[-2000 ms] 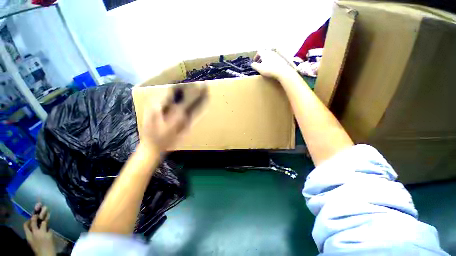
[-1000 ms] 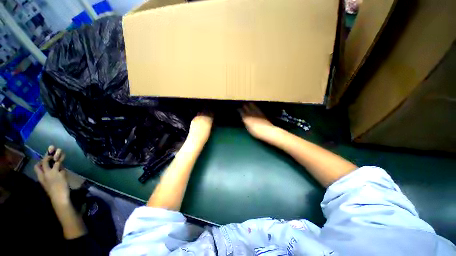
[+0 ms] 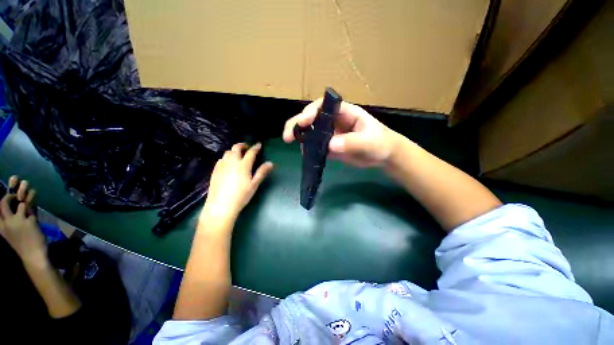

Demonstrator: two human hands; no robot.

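Observation:
My right hand point(image 3: 353, 135) holds a long narrow black plastic housing part point(image 3: 316, 151) above the green bench top, its upper end tilted slightly right. My left hand point(image 3: 232, 180) is to the left, low over the bench, fingers spread, with nothing seen in it. More black plastic parts point(image 3: 182, 210) lie left of my left wrist at the mouth of a shiny black plastic bag point(image 3: 74, 74). A tan carton point(image 3: 269, 50) stands behind my hands; its inside is out of view. The dark strip at its foot is too dark to make out.
A second brown carton point(image 3: 549, 124) stands at the right on the green bench point(image 3: 269, 256). At the lower left, another person's hand point(image 3: 20, 226) holds something small and dark, the arm in a black sleeve. The bench's front edge curves below my left forearm.
Both hands were at the carton's foot a second ago. My right hand has come up with the black part. My left hand is now back beside the bag, fingers apart. The view has shifted.

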